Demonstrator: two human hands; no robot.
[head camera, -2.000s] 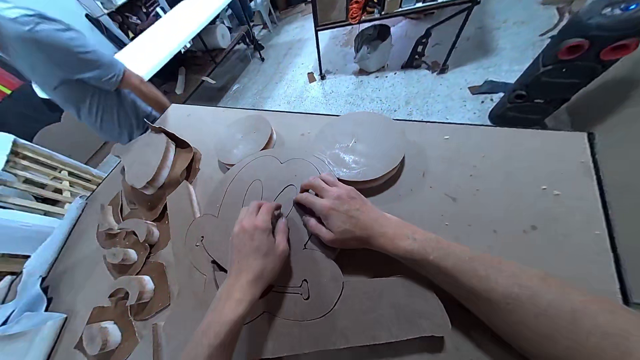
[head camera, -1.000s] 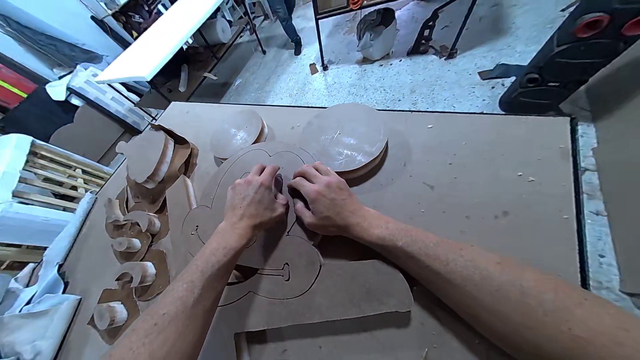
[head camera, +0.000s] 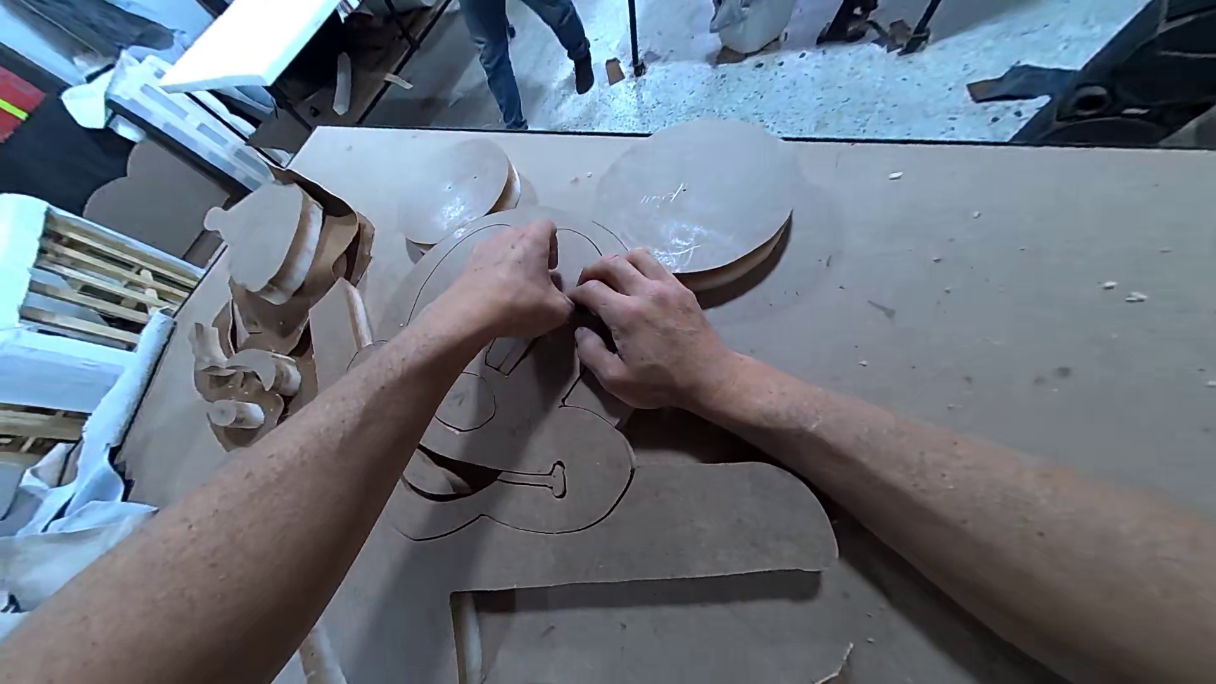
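Observation:
A thin brown sheet (head camera: 703, 522), perhaps cardboard, lies on the worktable with curved outlines cut or drawn in it. A slot near its lower middle shows a dark gap. Over the upper part of the sheet, my left hand (head camera: 522, 280) is bent with its fingertips pinched at the surface. My right hand (head camera: 646, 328) sits close beside it, fingers curled down on the sheet's edge. Whatever lies between the fingertips is hidden. Just beyond the hands are a large round disc (head camera: 698, 195) with a shiny top and a smaller round piece (head camera: 456, 190).
Several thick cut-out pieces with brown facing (head camera: 266, 237) are piled along the table's left side. Small crumbs dot the worktable (head camera: 997, 313) at right. White slatted frames (head camera: 95, 285) and pale cloth stand at far left. A person's legs (head camera: 527, 52) show beyond the far edge.
Both hands stay close together on the sheet. The left hand has turned, its wrist now more raised. The person beyond the table has moved rightward from the left. The view has shifted nearer.

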